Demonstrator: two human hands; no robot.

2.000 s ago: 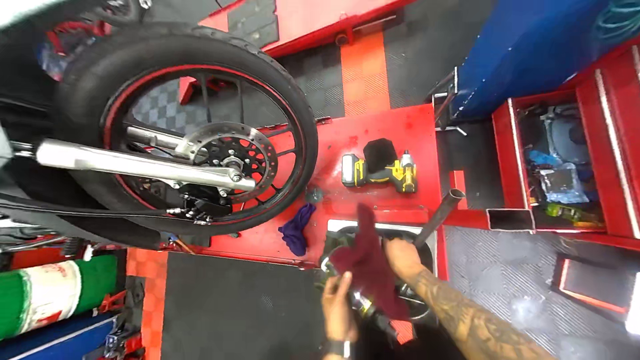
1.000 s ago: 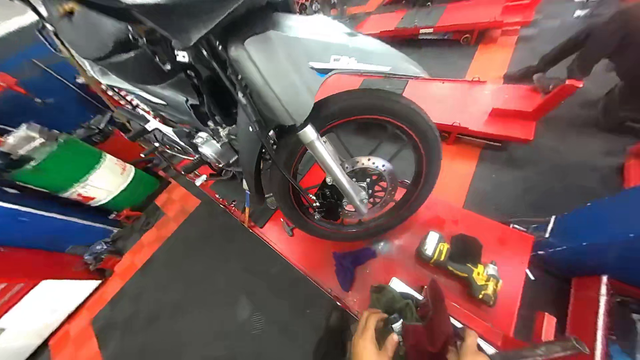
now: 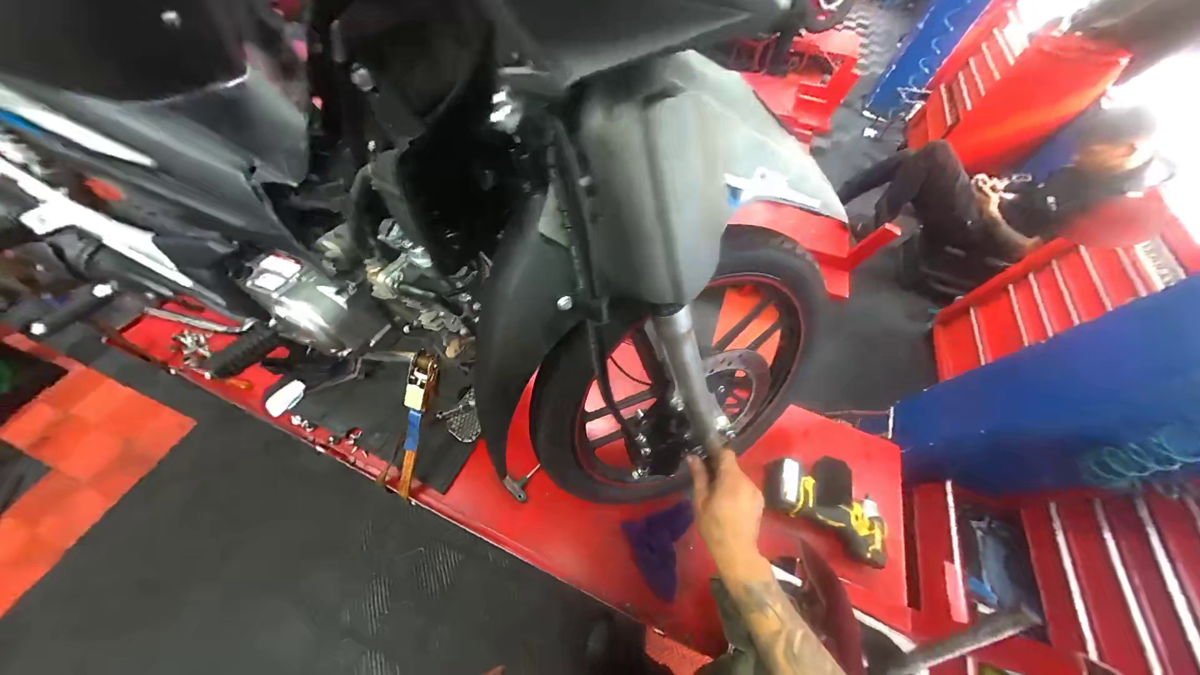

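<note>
My right hand [image 3: 729,502], on a tattooed forearm, has its fingers around the lower end of the silver front fork leg [image 3: 689,375] of a motorcycle. Just behind are the brake disc [image 3: 745,384] and the black front wheel [image 3: 562,441] with a red rim stripe. A purple cloth [image 3: 659,548] lies left of the wrist. Beyond it, a yellow and black cordless power tool [image 3: 848,516] rests on the red lift platform [image 3: 562,544]. A maroon cloth [image 3: 830,600] is beside the forearm, partly cut off by the frame. My left hand is not in view.
A ratchet strap [image 3: 412,412] and a T-handle tool [image 3: 518,486] are near the platform's left edge. A person [image 3: 994,202] sits at upper right beside red tool drawers [image 3: 1031,300]. A blue cabinet [image 3: 1050,403] and a metal tube [image 3: 975,637] are at right.
My right hand has moved from the maroon cloth to the lower end of the fork leg. My left hand has gone out of view. The view has shifted markedly toward the motorcycle.
</note>
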